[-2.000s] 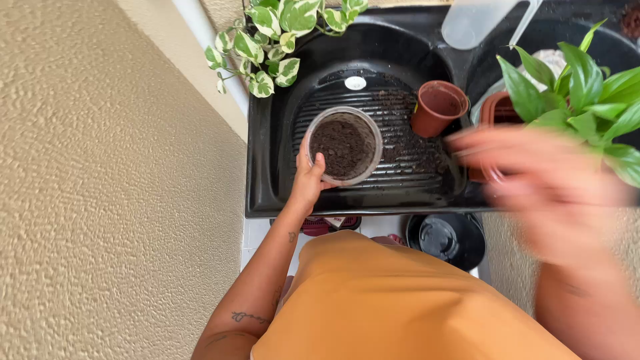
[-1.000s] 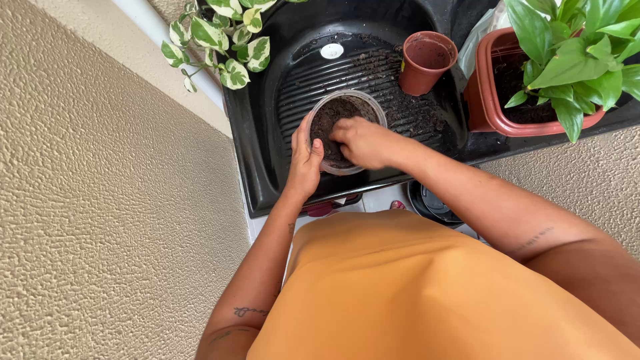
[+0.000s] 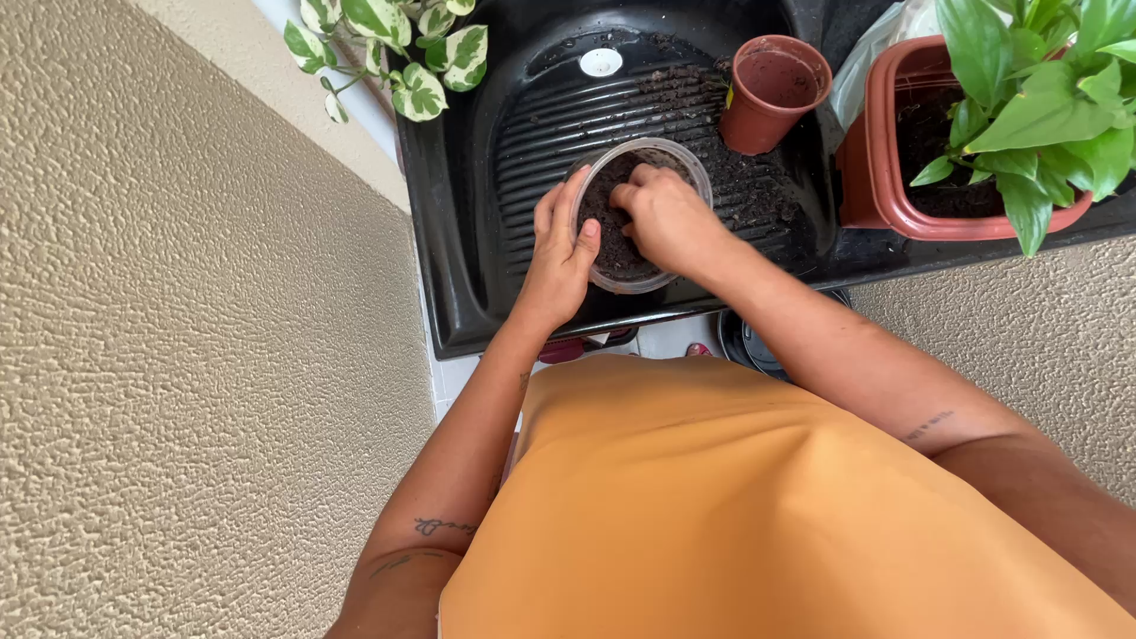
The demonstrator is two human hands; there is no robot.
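A round clear plastic tub (image 3: 628, 286) with dark potting soil (image 3: 612, 252) in it stands in the black ribbed sink (image 3: 541, 133), near its front edge. My left hand (image 3: 564, 253) grips the tub by its left wall, the thumb at the rim. Inside the tub is my right hand (image 3: 667, 217), its fingers bent down into the soil; the fingertips are partly hidden, so whether they pinch any soil does not show. An empty reddish-brown plastic pot (image 3: 765, 111) stands just behind and to the right of the tub, with loose soil scattered around it.
At the right, a rectangular terracotta-coloured planter (image 3: 976, 229) holds a leafy green plant (image 3: 1038, 106), with a clear plastic bag behind. A variegated pothos (image 3: 417, 89) hangs over the sink's back left. A textured wall (image 3: 204, 337) rises at the left. Below the sink is a black bucket (image 3: 754, 346).
My right hand, blurred over the right side two seconds ago, has moved left into the tub of soil. My left hand has kept its hold on the tub.
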